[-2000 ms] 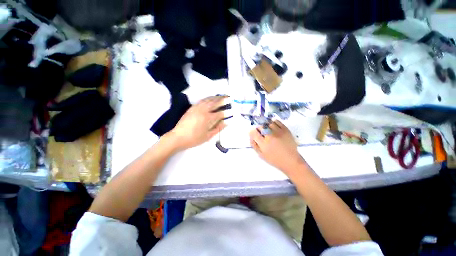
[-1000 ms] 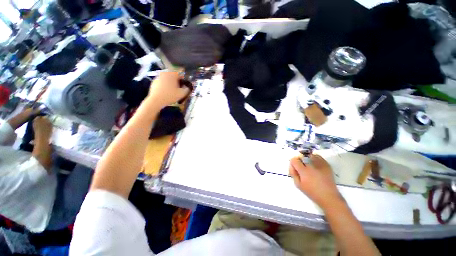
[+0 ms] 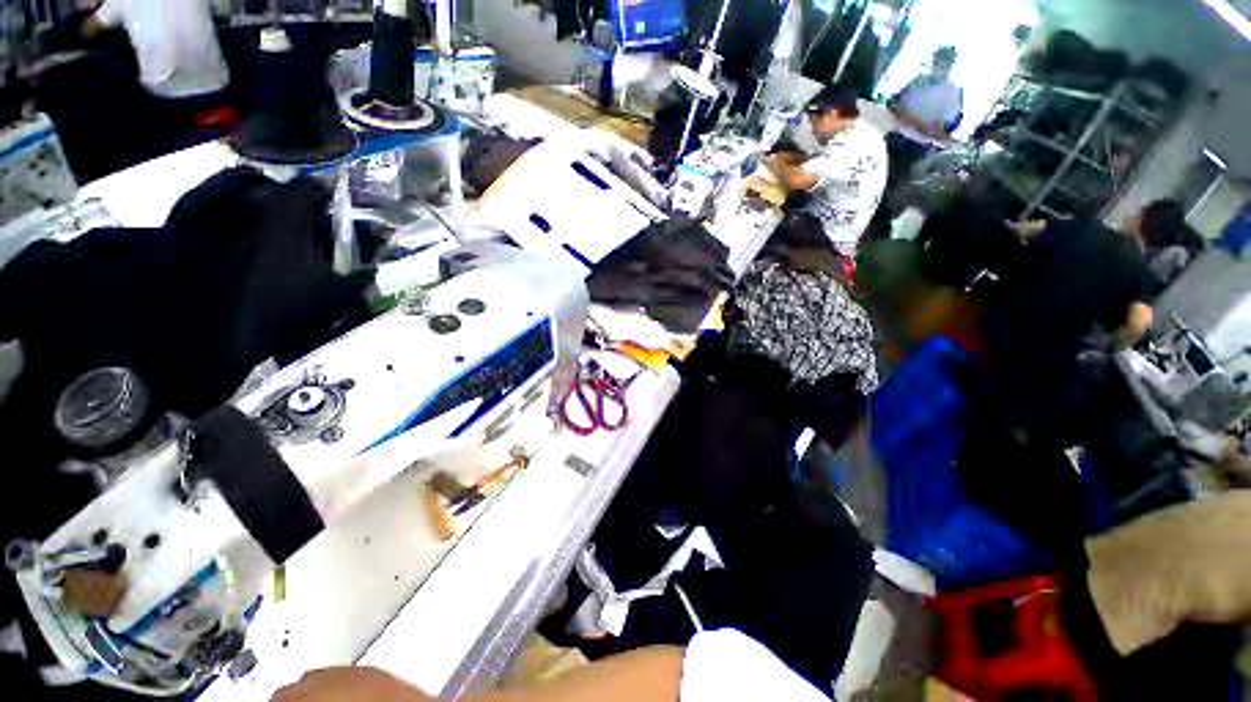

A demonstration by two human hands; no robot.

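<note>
The white sewing machine (image 3: 412, 370) with a blue stripe lies at the left, its needle end at the lower left. A wide black fabric strip (image 3: 254, 480) is draped over its arm, and a brown patch (image 3: 93, 592) is stuck on its head. My right forearm crosses the bottom edge. A cut-off part of a hand (image 3: 350, 684), seemingly my right, shows beside it; its fingers and anything in them are hidden. My left hand is out of view. No small sewn pieces can be made out.
Red-handled scissors (image 3: 593, 401) and small wooden and metal tools (image 3: 467, 497) lie on the table. Thread cones (image 3: 392, 69) stand behind the machine. Dark fabric (image 3: 727, 466) hangs right of the table edge. A red crate (image 3: 1013, 639) is at the lower right. Several people are farther back.
The view has swung far to the right. My left hand, earlier on the dark pieces at the left, has left the picture. My right hand is now mostly cut off.
</note>
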